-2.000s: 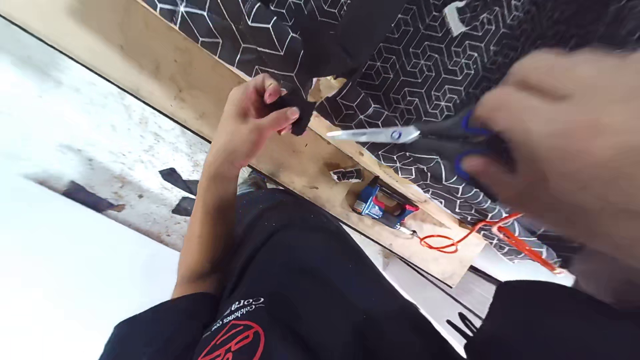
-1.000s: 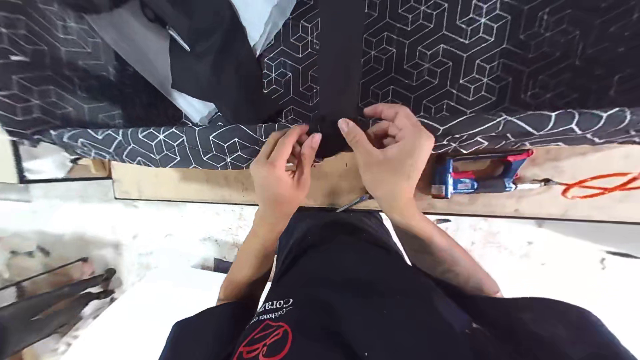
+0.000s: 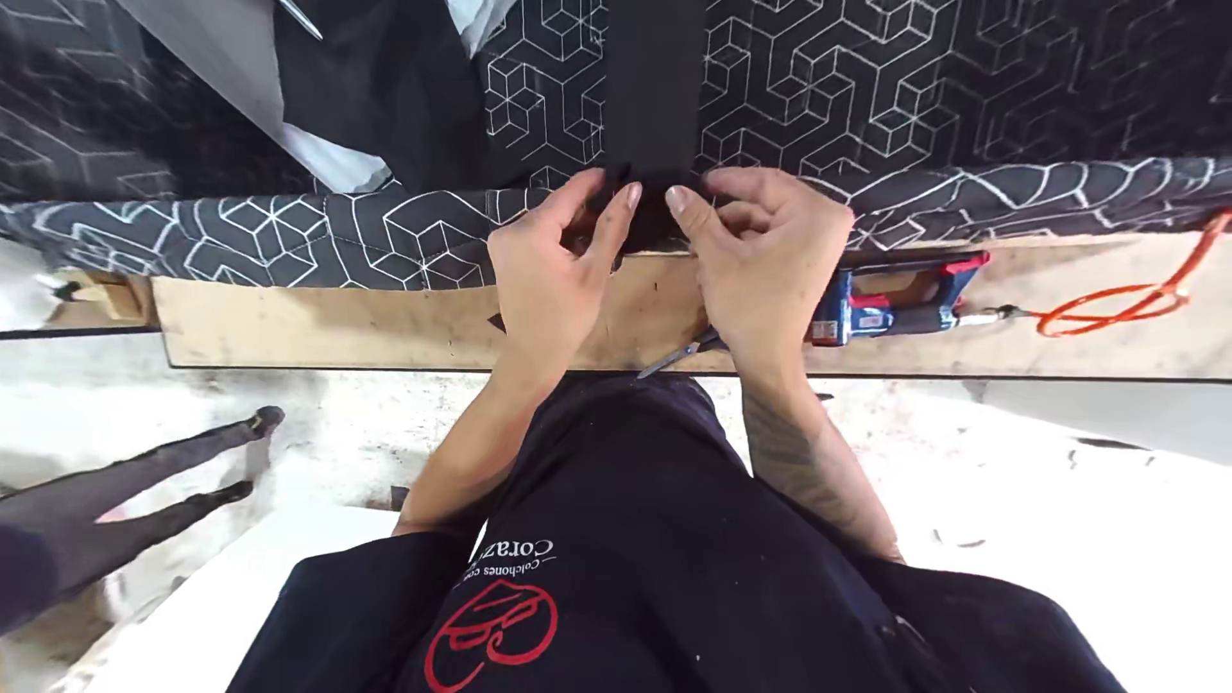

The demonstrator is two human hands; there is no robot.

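A black fabric strap (image 3: 654, 87) runs down across black fabric with a white geometric pattern (image 3: 828, 77). My left hand (image 3: 558, 260) pinches the left side of the strap's lower end at the fabric's near edge. On the other side, my right hand (image 3: 765, 255) grips the same end between thumb and fingers. Scissors (image 3: 674, 358) lie on the wooden board, partly hidden by my right wrist. Just right of that hand rests a blue and red pneumatic stapler (image 3: 881, 303).
An orange air hose (image 3: 1126, 313) leads off right from the stapler. The wooden board (image 3: 318, 322) runs along the near edge. Loose black cloth (image 3: 385, 96) and a pointed metal tip (image 3: 300, 17) lie at upper left. Another person's legs (image 3: 144, 491) show at lower left.
Two seconds ago my right hand held the scissors; they now lie on the board and both hands are at the strap. The view has turned. Since one second ago the hands have barely moved.
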